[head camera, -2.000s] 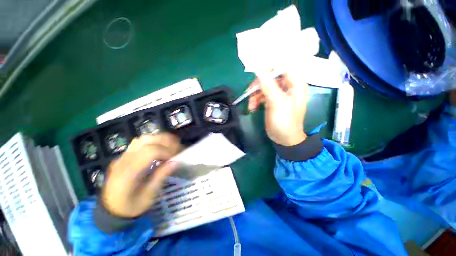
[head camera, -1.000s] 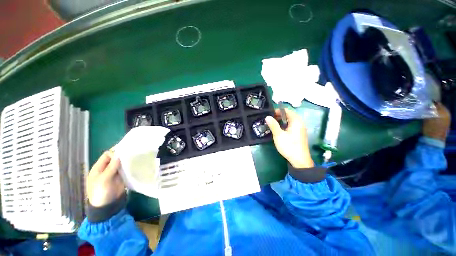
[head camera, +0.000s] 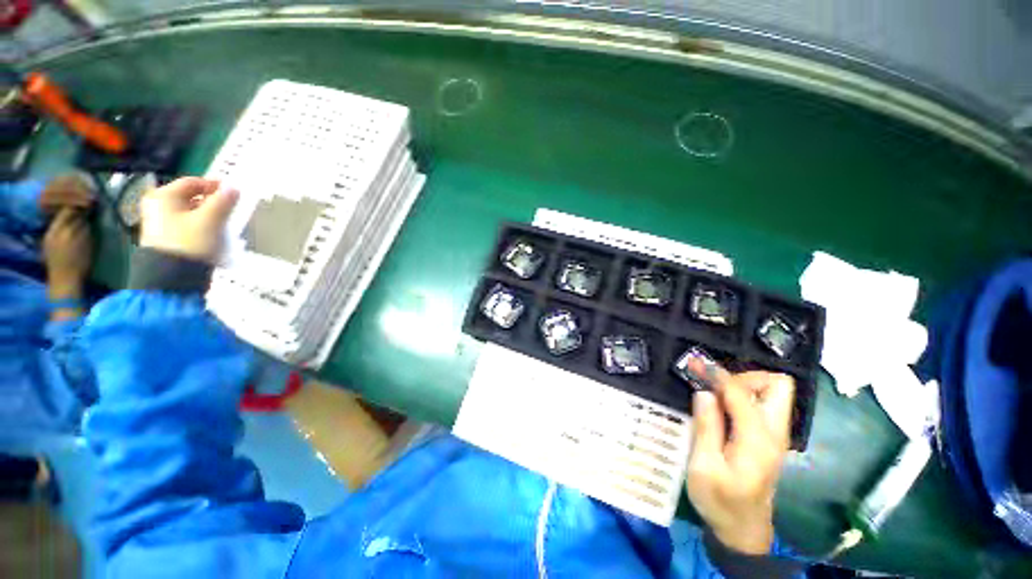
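My left hand pinches the edge of a white adhesive sheet with a stepped grey-brown patch, held over the stacked trays at left. My right hand is at the lower right of the black foam tray, its fingertips at a small black housing in a front-row pocket. Whether the tweezers are in it is hard to tell. More black housings with metallic and green insides, such as one at the back, sit one per pocket. A white slotted plate sticks out from under the tray's near side.
Stacked white slotted trays stand at left. At right are a crumpled white wipe, a syringe and a blue reel. At far left, another person's hands are near an orange-handled tool.
The view has swung left. My left hand has moved with the sheet from the foam tray's left end to over the stack. My right hand has moved from the tray's right edge onto a front-row pocket.
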